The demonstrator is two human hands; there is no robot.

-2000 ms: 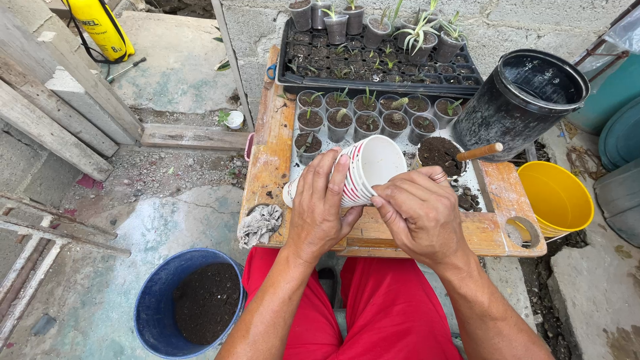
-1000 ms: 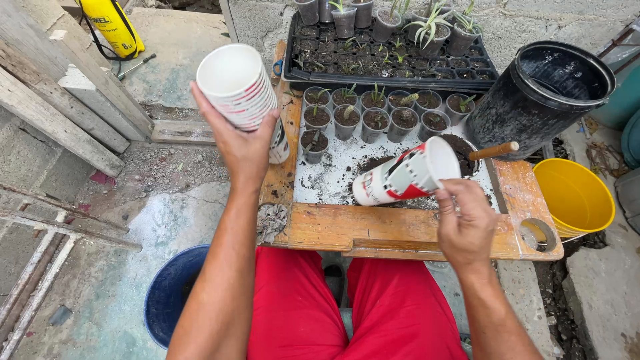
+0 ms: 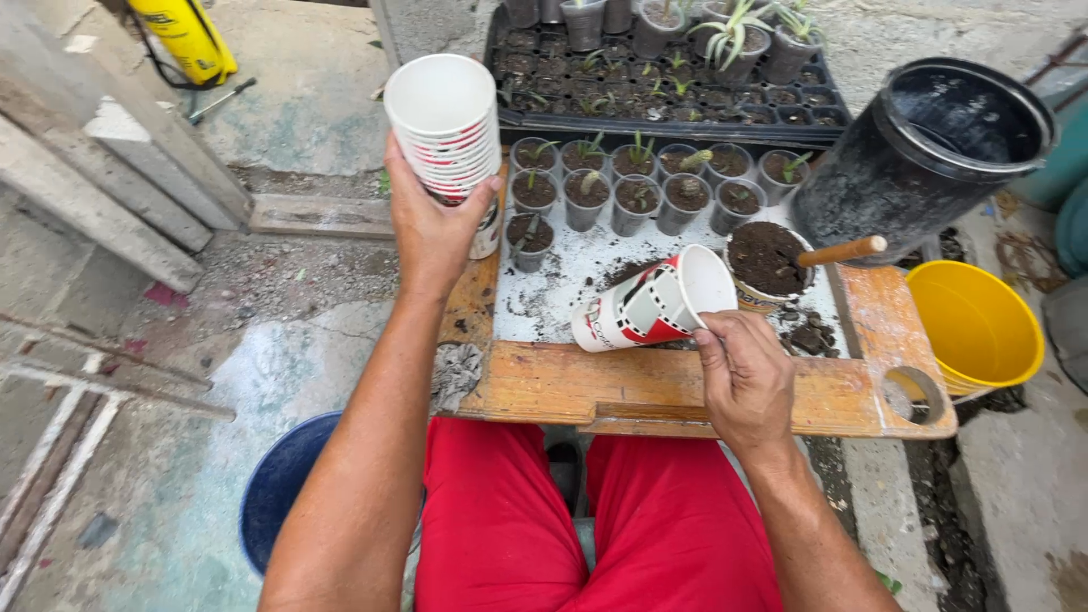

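Observation:
My left hand (image 3: 438, 212) grips a stack of nested paper cups (image 3: 446, 119) at the left edge of the wooden table (image 3: 544, 378). Between the thumb and fingers of my right hand (image 3: 748, 374) is the rim of a single printed paper cup (image 3: 650, 302), which lies tilted over the white board with its mouth to the right. Just behind it stands a tub of dark soil (image 3: 767, 257) with a wooden handle (image 3: 841, 251) sticking out. Small plastic cups of soil with seedlings (image 3: 636, 200) stand in rows on the board.
A black seedling tray (image 3: 671, 127) with potted plants lies at the back. To the right are a tilted black bucket (image 3: 922, 161) and a yellow bucket (image 3: 977, 327). A blue bucket (image 3: 289, 493) stands on the floor at the left. A crumpled cloth (image 3: 456, 376) lies on the table's left corner.
The single cup has come apart from the stack that both hands held together two seconds ago. My left hand has moved left with the stack; my right hand has moved right with the single cup.

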